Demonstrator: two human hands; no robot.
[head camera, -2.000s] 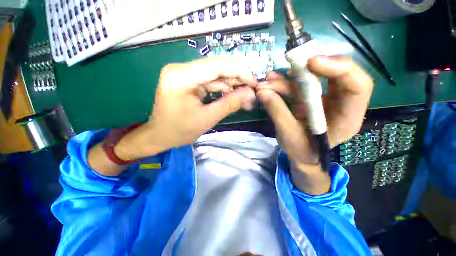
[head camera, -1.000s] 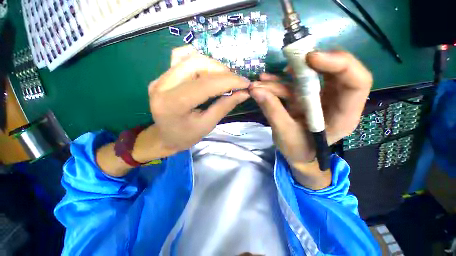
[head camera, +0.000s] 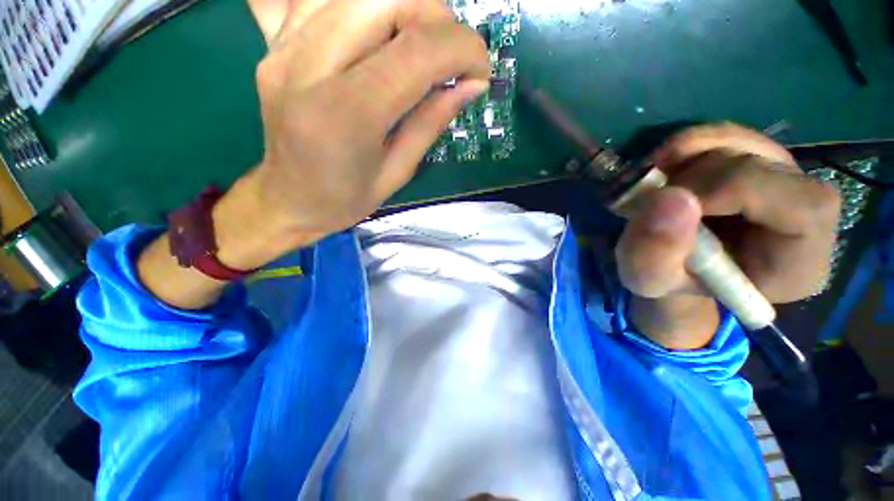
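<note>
My left hand (head camera: 343, 117), with a dark red wristband, is over the left part of the green PCB panel (head camera: 471, 137). Its thumb and forefinger are pinched together at the panel; I cannot tell whether something small is between them. A small dark component (head camera: 500, 89) shows on the panel just right of the fingertips. My right hand (head camera: 745, 210) grips the cream handle of the soldering iron (head camera: 725, 274). The iron's slightly blurred metal barrel points up and left, its tip end near the panel's right edge, apart from it. My left hand hides part of the panel.
White component sheets (head camera: 49, 44) lie at the upper left, with small boards (head camera: 22, 139) below them. A solder spool (head camera: 49, 250) is at the left mat edge. Dark tweezers (head camera: 835, 39) lie upper right. More PCB panels (head camera: 851, 210) are beyond my right hand.
My hands have moved apart. My left hand has gone up to the panel. My right hand has moved right and turned the iron from upright to slanting toward the panel. The view has shifted.
</note>
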